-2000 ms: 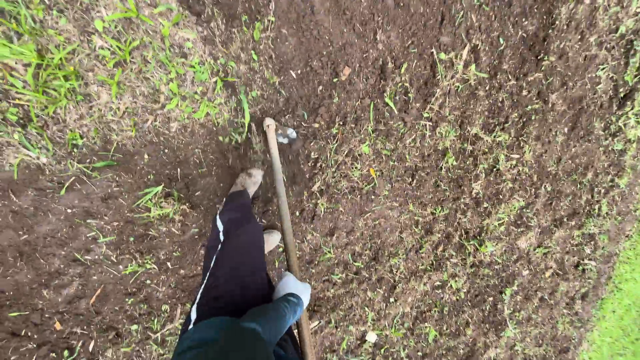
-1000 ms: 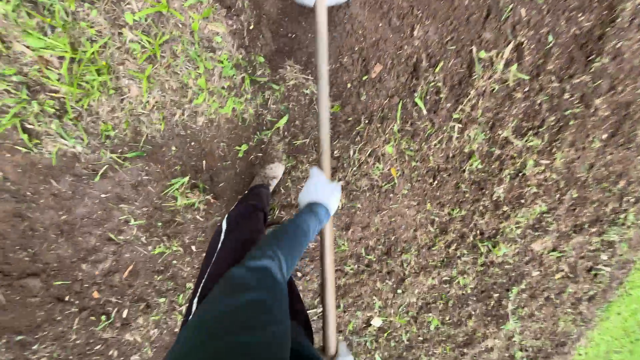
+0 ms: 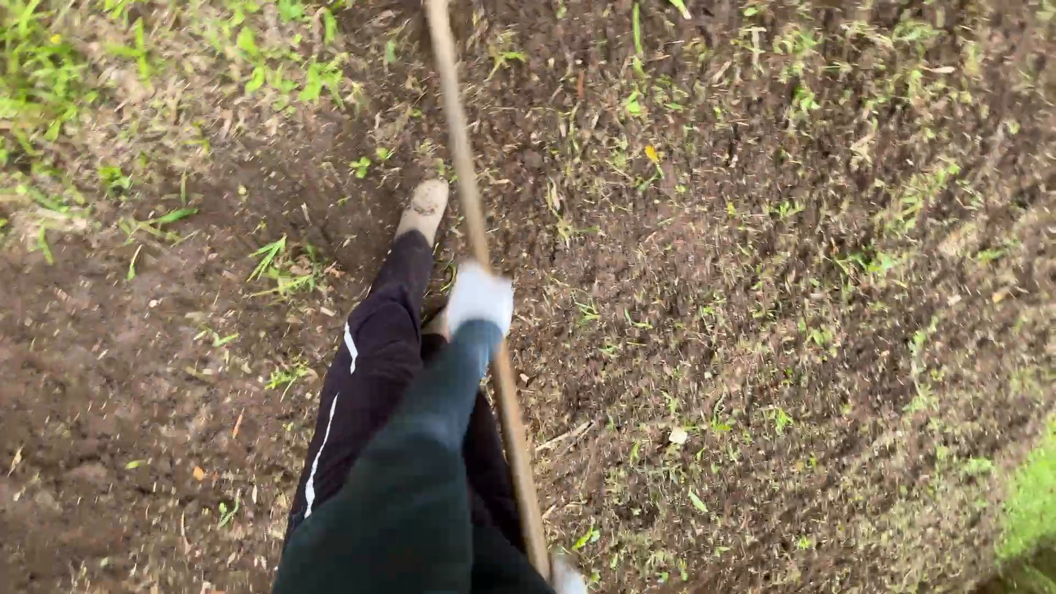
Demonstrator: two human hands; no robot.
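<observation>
A long wooden hoe handle (image 3: 464,148) runs from the top edge down to the bottom edge, leaning a little to the left at its top. Around its middle my left hand (image 3: 480,299) is closed, in a white glove below a dark green sleeve. Low at the bottom edge, my right hand (image 3: 569,575), also in a pale glove, grips the handle and is mostly cut off by the frame. The hoe's head lies beyond the top edge, out of view. The handle and left hand are blurred.
My light, soil-marked shoe (image 3: 424,208) stands left of the handle, below dark trousers (image 3: 371,355) with a white stripe. The other shoe is mostly hidden. Loose brown soil (image 3: 742,330) bears scattered grass. Green grass grows at upper left (image 3: 41,74) and lower right (image 3: 1031,503).
The hoe's head was near my foot, then farther out at the top edge, and is now out of view. My left hand has moved forward from its place two seconds ago. The handle's top now leans left.
</observation>
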